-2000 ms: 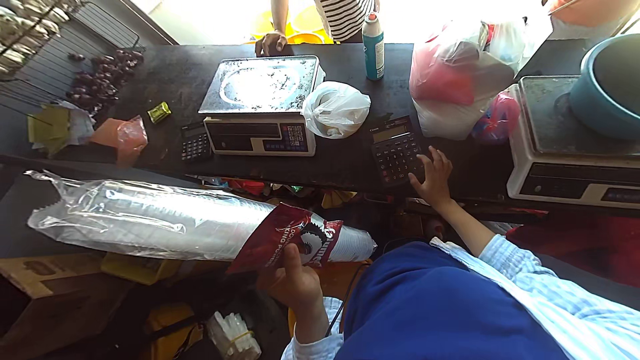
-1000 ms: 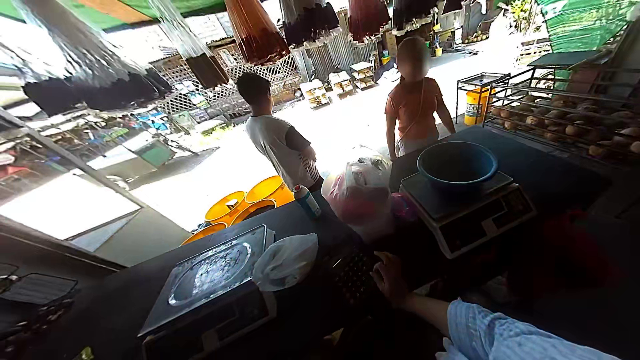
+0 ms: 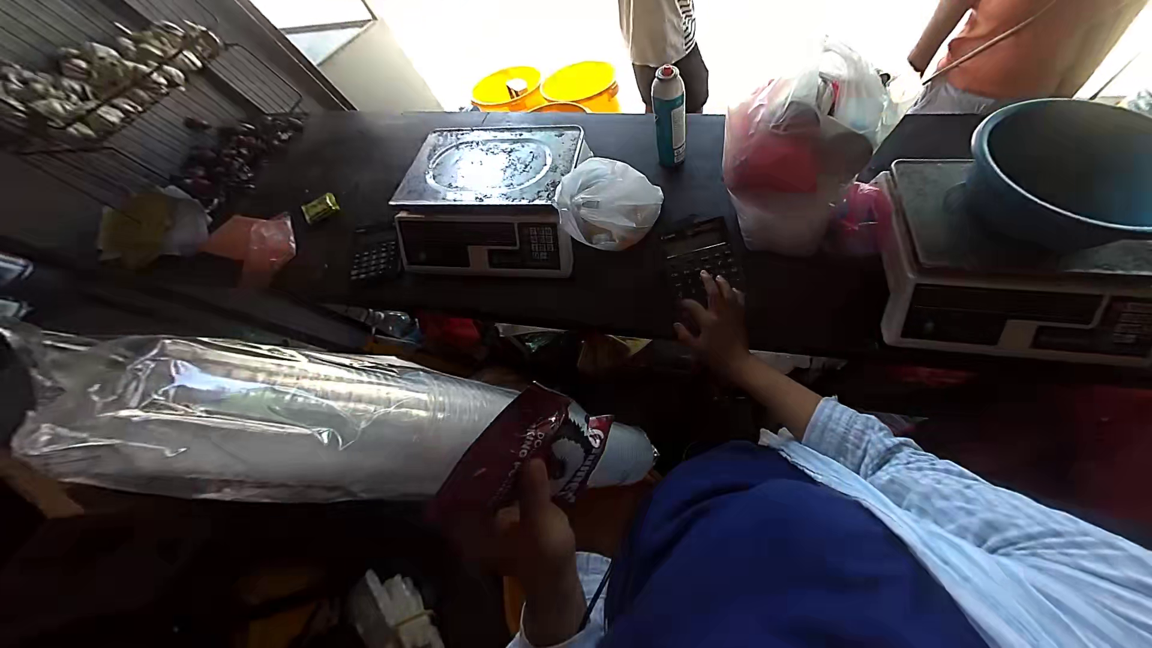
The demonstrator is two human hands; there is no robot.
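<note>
My left hand [image 3: 540, 531] grips a dark red printed packet [image 3: 504, 445], its thumb on the front. Behind the packet, a long stack of cups in a clear plastic sleeve [image 3: 270, 414] stretches off to the left. My right hand [image 3: 717, 326] rests with spread fingers at the lower keys of a black desk calculator [image 3: 697, 252] on the dark counter. Left of that calculator, a knotted white plastic bag [image 3: 612, 205] leans against a digital scale [image 3: 486, 241]. A teal spray can [image 3: 669, 117] stands upright behind.
Filled plastic bags [image 3: 783, 171] and a second scale [image 3: 999, 315] bearing a blue basin [image 3: 1071, 180] stand right. A smaller calculator [image 3: 374, 256] and a yellow-green packet [image 3: 320, 208] lie left, near a wire rack [image 3: 99, 81]. Two people are beyond the counter, near yellow buckets [image 3: 580, 83].
The view swung up towards the street and came back down. A person's hand that was on the counter's far edge two seconds ago is no longer there. My right hand remains by the calculator.
</note>
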